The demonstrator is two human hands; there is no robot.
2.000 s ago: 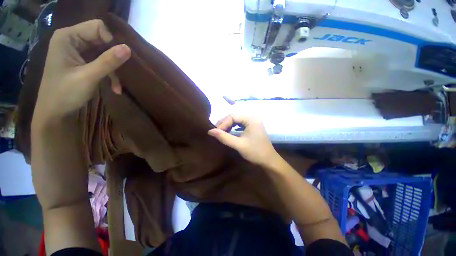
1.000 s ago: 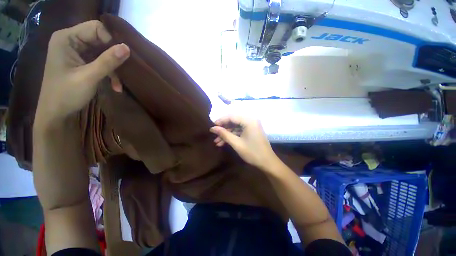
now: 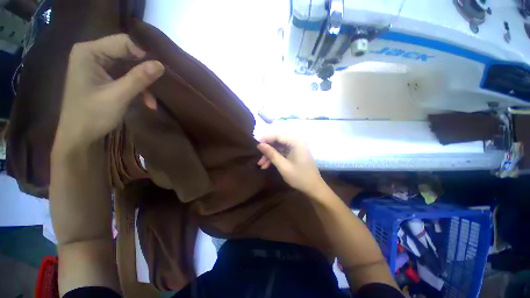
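Observation:
A large brown garment panel hangs from the white table's front edge onto the lap. My left hand pinches its upper edge between thumb and fingers at the upper left. My right hand pinches the panel's edge at the centre, near the table's front edge. The stretch of edge between the hands is doubled and fairly straight. A squarish duller brown pocket piece lies on the panel below my left hand. The panel is beside the sewing machine, not under its needle.
A dark brown stack of cut panels drapes at the left. A brown scrap lies on the right of the machine bed. A blue offcut basket stands lower right, a red basket lower left.
The view has shifted slightly. Both hands keep their grip on the panel edge and hold nearly the same pose. More of the red basket shows at lower left.

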